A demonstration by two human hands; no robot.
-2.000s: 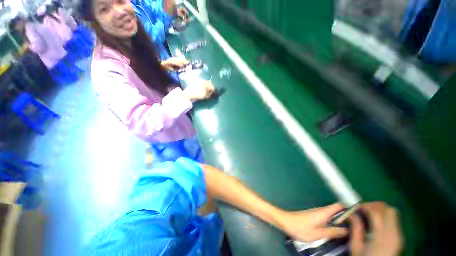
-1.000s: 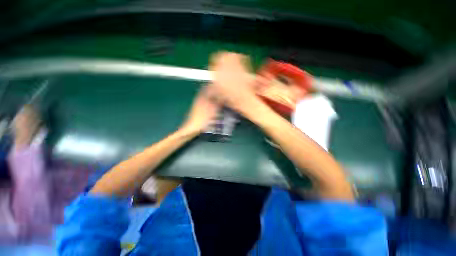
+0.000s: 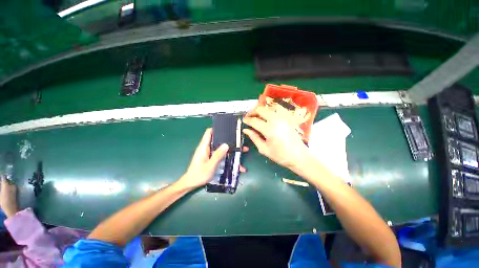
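An open smartphone stands upright in view on the green bench, with a dark ribbed plate over its far half. My left hand holds the phone, thumb on top and fingertips showing at the right edge. A thin tan strip lies along the phone's upper right edge. My right hand is just right of it, fingers bent with tips near the strip; whether they touch it is unclear. A red bin of tan strips, with a dark block on top, is partly behind my right hand.
A white sheet lies right of the bin. A stray tan strip is on the bench. Waiting phones lie at far left and right. A black phone tray is at the right edge. Another person's hand is at left.
The view has swung from the aisle and neighbouring person to the bench in front. My hands, crossed and blurred a second ago, are now apart, the left on the phone and the right beside it.
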